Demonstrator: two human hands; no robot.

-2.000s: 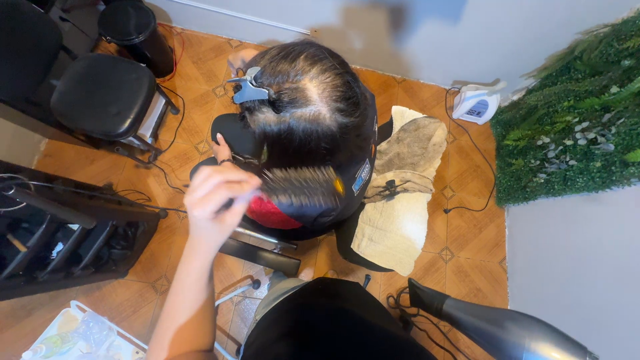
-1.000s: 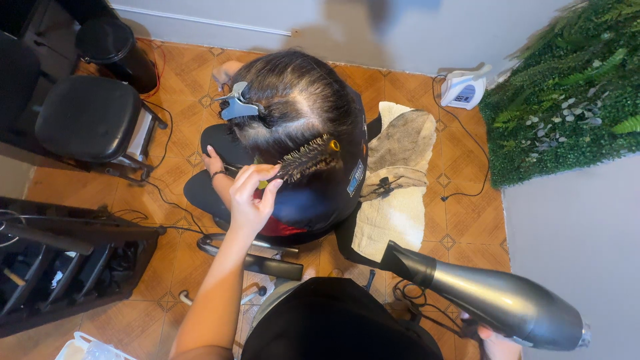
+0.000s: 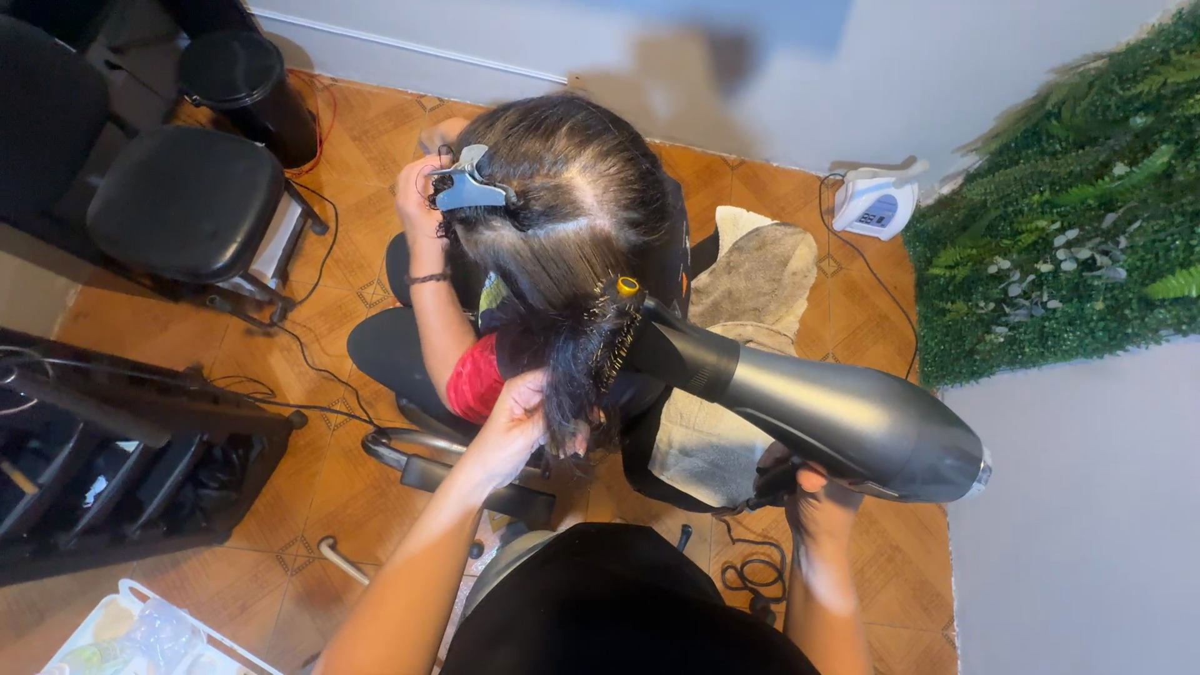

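A seated person's dark hair (image 3: 572,159) is parted across the back, one part held up by a blue-grey claw clip (image 3: 472,184). A round brush (image 3: 619,328) with a yellow tip lies against the loose lower lengths. My left hand (image 3: 520,422) is closed at the hair ends below the brush; its handle is hidden, so whether the hand grips it does not show. The grey hair dryer (image 3: 825,412) is in my right hand (image 3: 817,492), closed round its handle, with the black nozzle touching or nearly touching the brush and hair.
A towel (image 3: 712,441) hangs at the chair's right. A black stool (image 3: 187,202), a bin (image 3: 246,89) and a black trolley (image 3: 122,459) stand on the left. A white basket (image 3: 131,628) is at lower left. Cables cross the floor; a white device (image 3: 875,202) stands by the wall.
My right hand has brought the dryer from the lower right up to the brush and hair. The brush now points upward, my left hand below it. The seated person's arm has risen to the clip.
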